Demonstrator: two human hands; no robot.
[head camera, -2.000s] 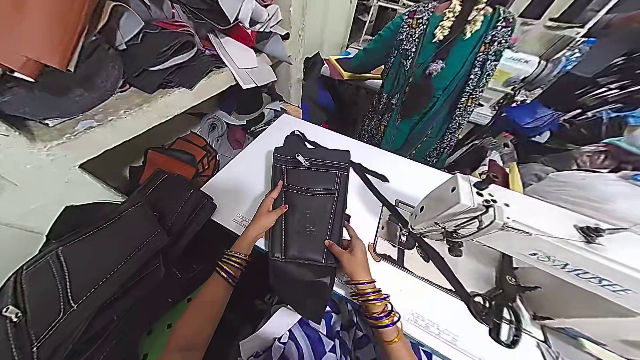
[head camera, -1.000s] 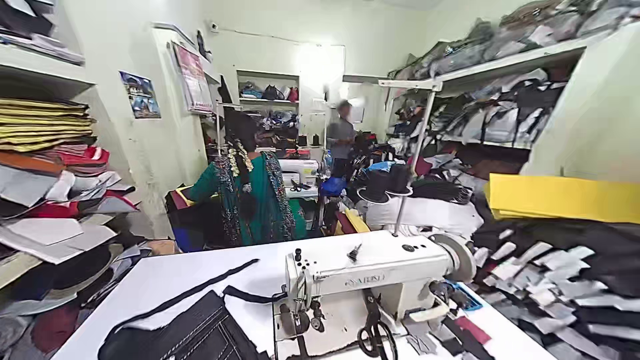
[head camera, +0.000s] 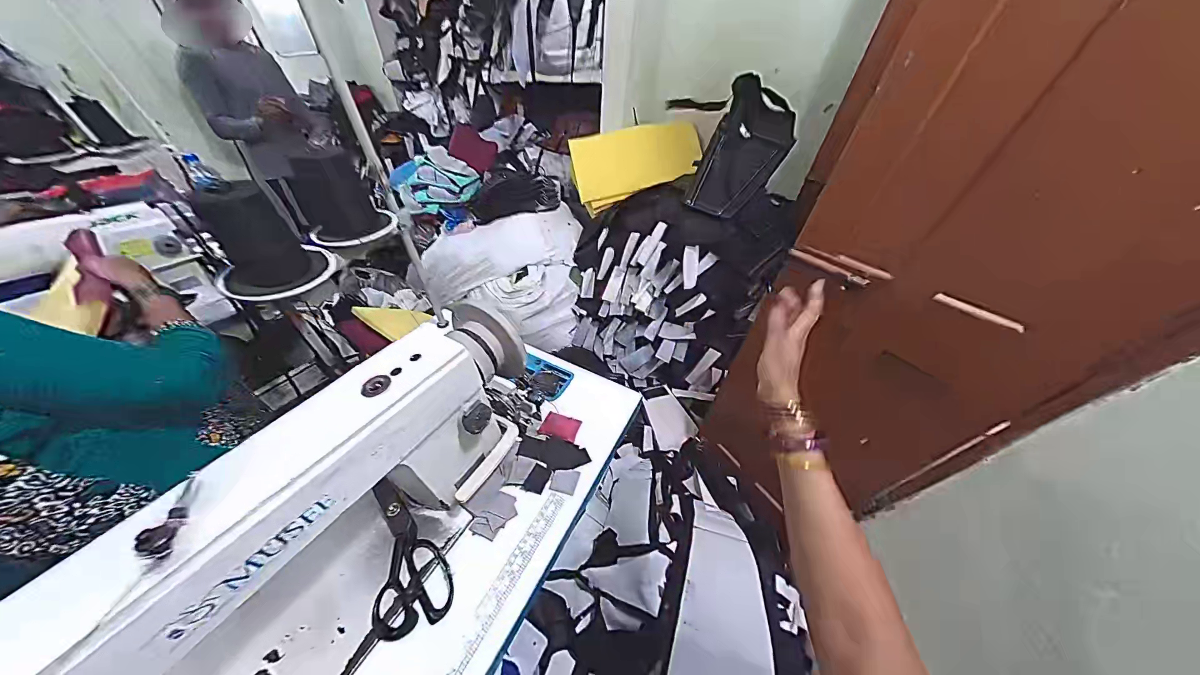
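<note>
My right hand (head camera: 789, 336) is raised at the right, fingers up and somewhat apart with nothing between them, bangles on the wrist. It is nearest to a brown wooden door (head camera: 975, 216), in front of its edge; whether it touches the door I cannot tell. My left hand is out of view. At the lower left is a white sewing machine (head camera: 309, 469), with black-handled scissors (head camera: 408, 581) lying beside it on the white table (head camera: 534, 534). A black bag (head camera: 745, 145) leans near the wall beyond, next to yellow sheets (head camera: 637, 159).
Fabric scraps (head camera: 619, 581) and pale strips (head camera: 647, 291) cover the floor between table and door. A white bundle (head camera: 516, 272) lies behind the machine. One person in a teal sleeve (head camera: 112, 394) works at the left; another person in grey (head camera: 239, 103) stands farther back. Thread cones (head camera: 253, 234) stand nearby.
The view has swung far right. Two seconds ago both my hands were on a black bag piece on the table; now my right hand is raised empty by the door.
</note>
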